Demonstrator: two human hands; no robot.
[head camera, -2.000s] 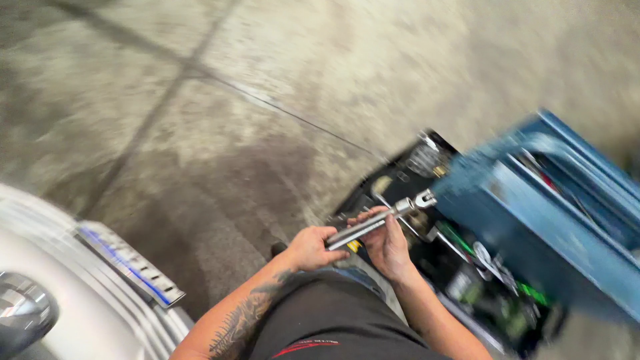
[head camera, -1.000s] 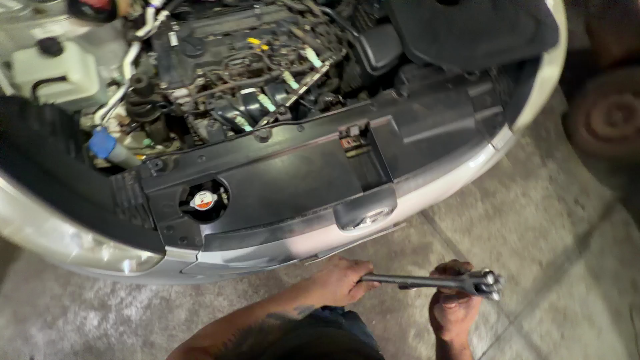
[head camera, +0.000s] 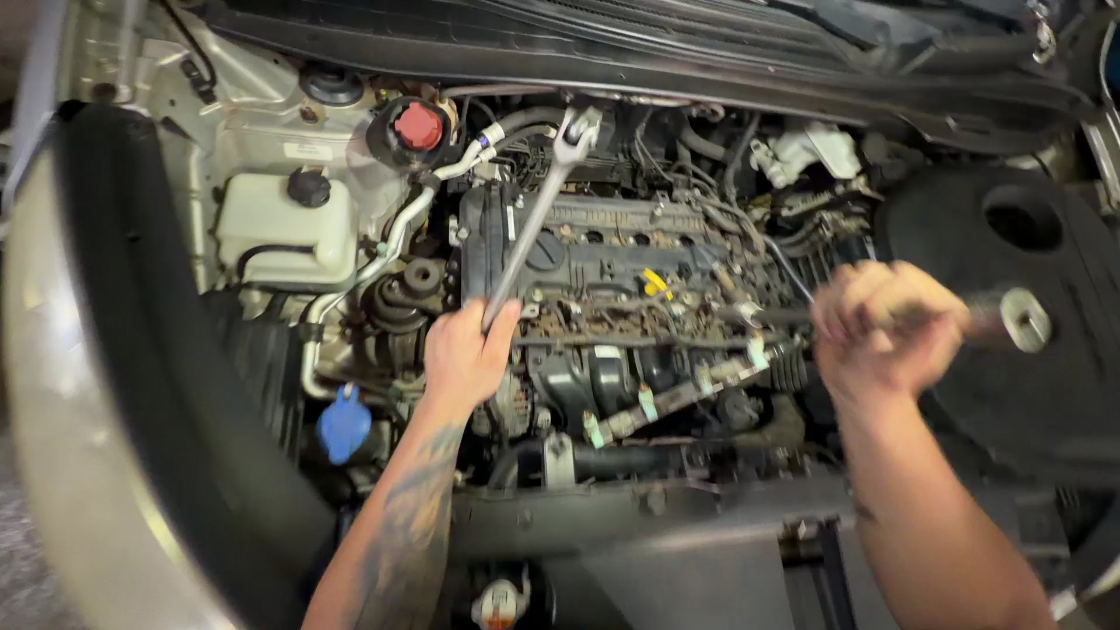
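My left hand (head camera: 470, 354) is closed around the lower end of a long metal wrench (head camera: 535, 223), whose head reaches up to the rear of the engine bay. At the right, my right hand (head camera: 884, 328) grips a blurred tool with a round metal end (head camera: 1024, 320); its exact kind cannot be told. Between and beyond both hands lies the engine (head camera: 604, 262), with a yellow dipstick handle (head camera: 655, 283) on it. A fuel rail with pale green injectors (head camera: 682, 402) rests slantwise across the front of the engine.
A white coolant reservoir (head camera: 284, 229), a red-capped brake fluid reservoir (head camera: 418, 128) and a blue washer filler cap (head camera: 344, 425) stand at the left. A black plastic cover (head camera: 971, 385) lies at the right. The radiator cap (head camera: 500, 605) is at the front, the cowl (head camera: 490, 44) at the rear.
The view has moved from the floor and a blue tool cart to the engine bay. My hands, close together on tools before, are now apart above the engine, each holding a tool.
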